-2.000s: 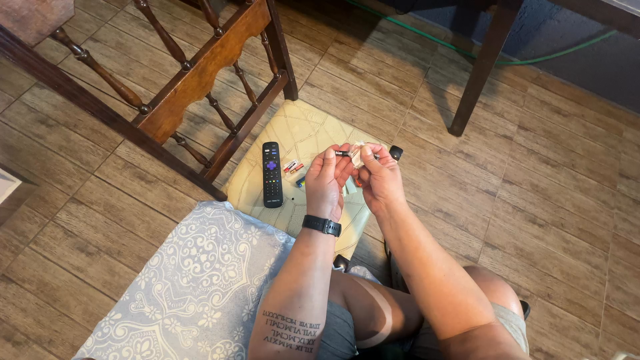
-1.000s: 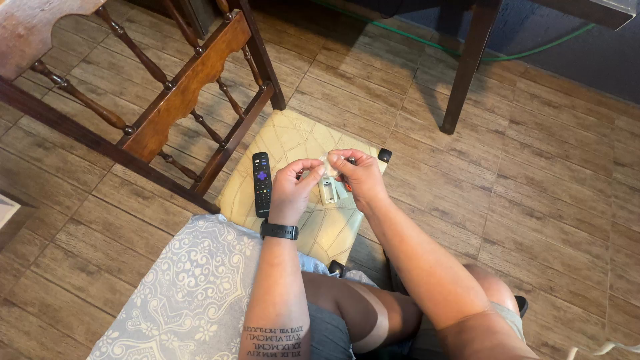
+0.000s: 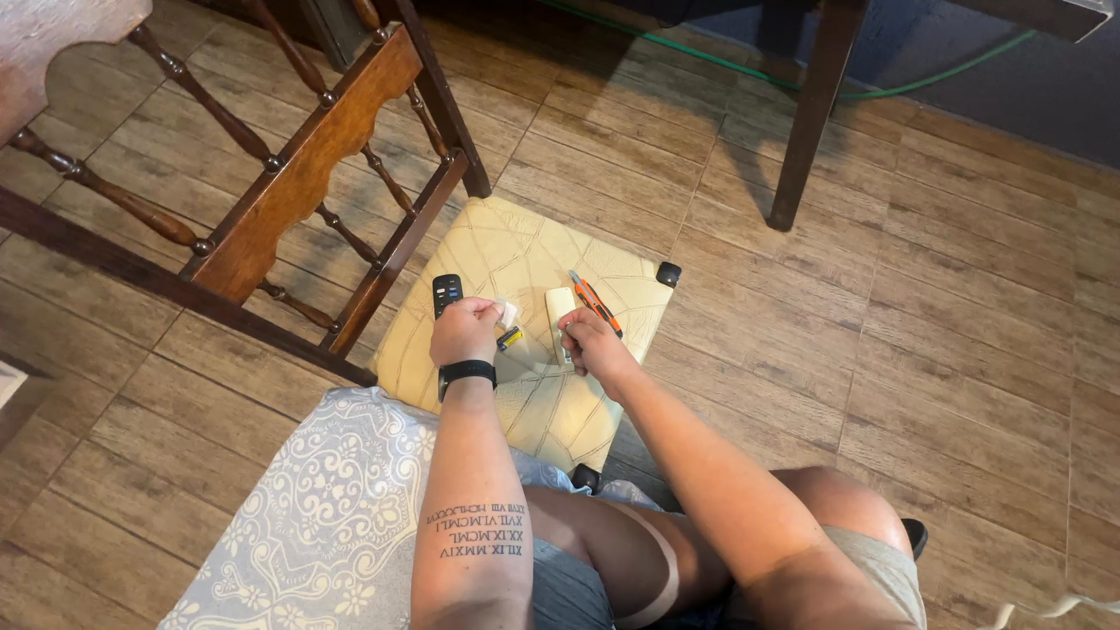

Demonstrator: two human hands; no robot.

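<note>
On the pale chair seat, my left hand pinches a small whitish piece, perhaps paper or plastic. A black remote control lies partly hidden behind that hand. Just right of the pinched piece are small batteries with yellow and dark wrapping. My right hand is over the lower part of a white remote control; its fingers are curled together, and whether they hold something is hidden. An orange and black utility knife lies beside the white remote, to its right.
The wooden chair back with turned spindles rises at the left. A patterned grey-blue cloth covers the seat area at lower left. A dark table leg stands at upper right, with a green cable behind it.
My hands, close together one second ago, have moved apart, the left one toward the black remote. The utility knife and the yellow-wrapped batteries now show plainly on the seat.
</note>
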